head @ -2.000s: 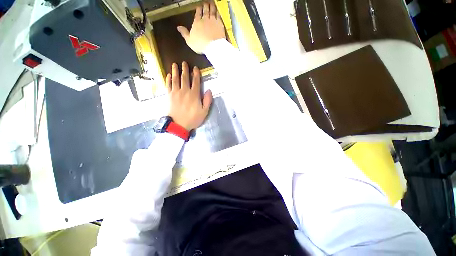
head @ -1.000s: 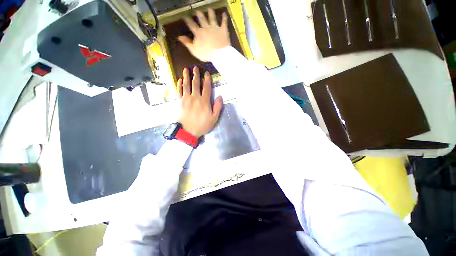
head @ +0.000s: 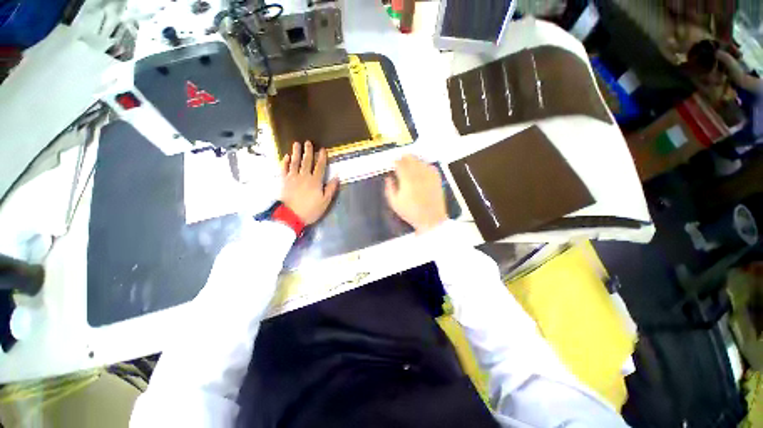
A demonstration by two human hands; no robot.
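Note:
A dark brown piece (head: 325, 114) lies flat inside the yellow clamp frame (head: 372, 104), beside the grey sewing machine head (head: 201, 96). My left hand (head: 308, 185) lies flat, fingers apart, just below the frame's near edge, and holds nothing. My right hand (head: 416, 194) is over the dark mat (head: 355, 219), right of my left hand. It is blurred with its fingers curled, and I cannot tell whether something is under them.
A brown pocket piece (head: 523, 184) with one pale line lies at the right. Behind it is a brown strip (head: 523, 88) with several pale lines. A yellow panel stack (head: 577, 318) hangs below the table's right edge. A person (head: 724, 71) is at the far right.
My right hand has come off the brown piece in the frame, back toward me onto the mat. My left hand stays near the frame's near edge. The view has shifted, showing more background.

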